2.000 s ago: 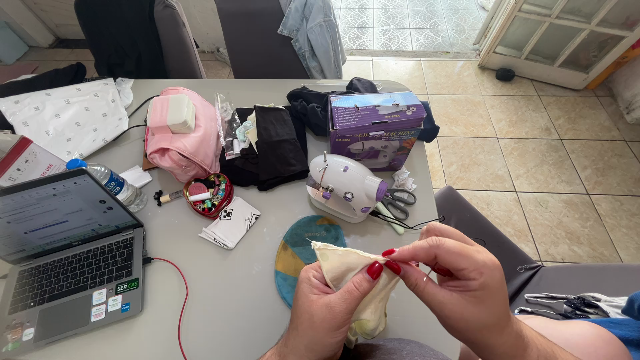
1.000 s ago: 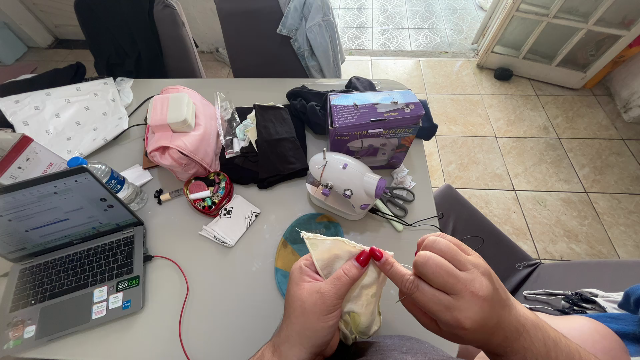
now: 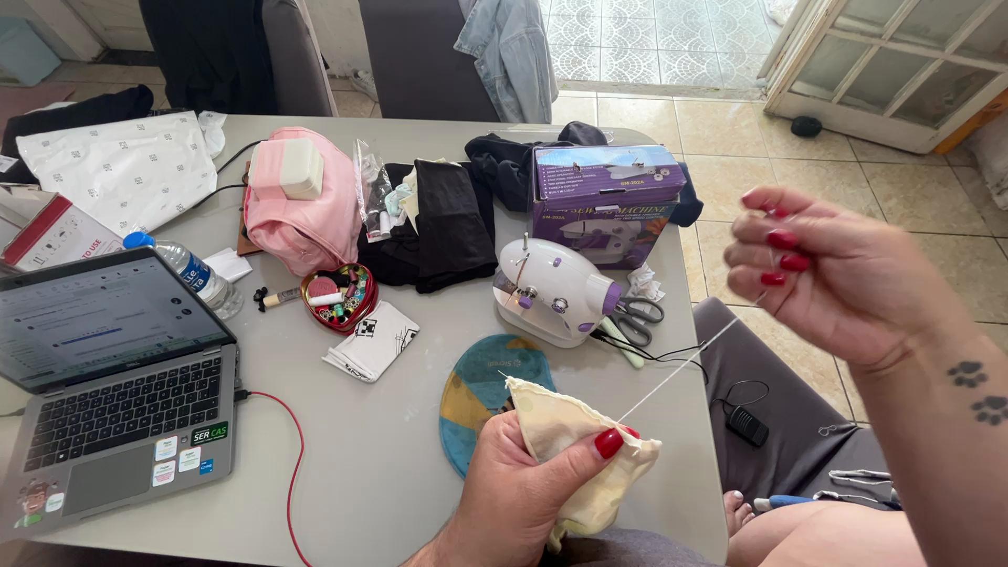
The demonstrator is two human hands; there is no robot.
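Note:
My left hand [image 3: 524,484] pinches a cream fabric piece [image 3: 587,472] between thumb and fingers, its seam edge uppermost, near the front edge of the table. A white thread [image 3: 681,364] runs taut from that edge up to my right hand [image 3: 819,276], which is raised at the right with its fingers closed on the thread. Whether a needle is between those fingers cannot be made out. Behind the fabric lies a round blue and yellow mouse pad [image 3: 465,409], partly covered by my left hand. A white and purple mini sewing machine [image 3: 555,291] stands beyond it.
Grey-handled scissors [image 3: 636,319] and black cables lie beside the machine, before its purple box [image 3: 602,197]. A heart-shaped tin of sewing notions [image 3: 340,298], a folded white cloth [image 3: 372,341], a pink bag [image 3: 299,213], a water bottle [image 3: 197,276] and an open laptop [image 3: 118,394] occupy the left.
My right hand has moved from beside the fabric up and to the right, and the thread is now drawn out long and taut. My left hand still holds the fabric.

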